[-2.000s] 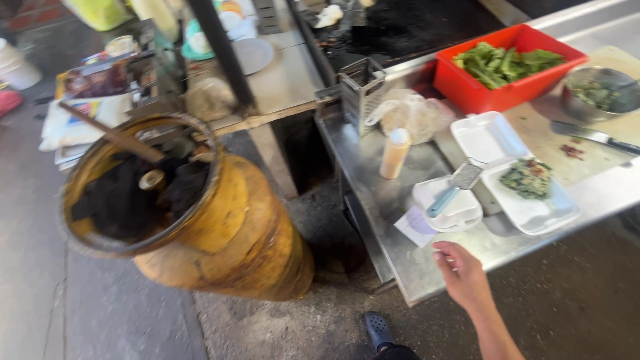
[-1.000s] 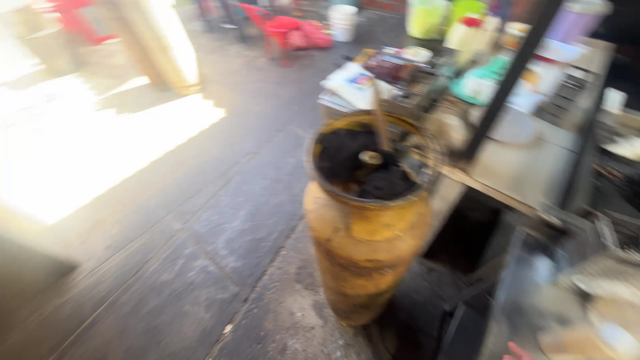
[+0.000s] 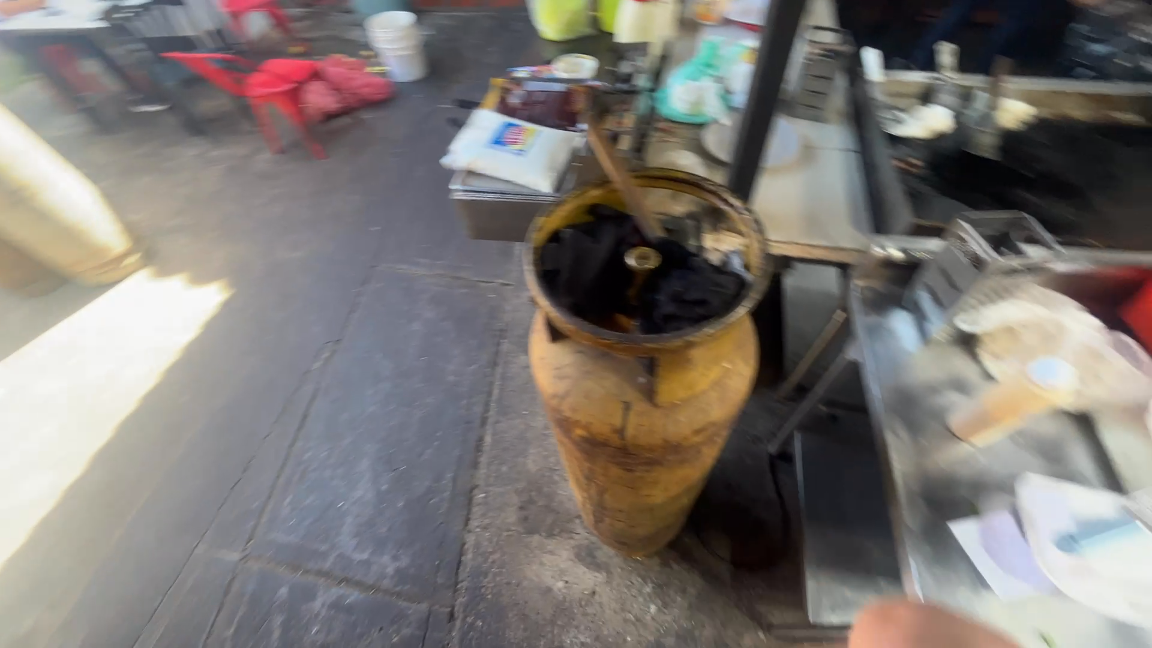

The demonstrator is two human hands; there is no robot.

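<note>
At the bottom edge, a blurred, rounded piece of my right hand (image 3: 922, 627) shows beside the front corner of the steel table (image 3: 954, 486); its fingers are hidden. Nearest to it lie a purple-and-white paper (image 3: 1006, 551) and a white foam container (image 3: 1084, 540) with a blue-handled utensil on it. Farther back, a sauce bottle (image 3: 1012, 402) with a white cap stands by a clear plastic bag (image 3: 1048, 328). A metal box grater (image 3: 976, 261) stands behind them. My left hand is out of view.
A yellow gas cylinder (image 3: 643, 432) stands left of the table, with black cloth (image 3: 585, 261) and a wooden stick (image 3: 621, 180) in its collar. Beyond are a white bag (image 3: 513, 148), a red chair (image 3: 270, 99), a white bucket (image 3: 396, 45) and a dark griddle (image 3: 1035, 171).
Two seconds ago my right hand showed beside the foam containers; now only a piece of it shows at the bottom edge. The view has swung left.
</note>
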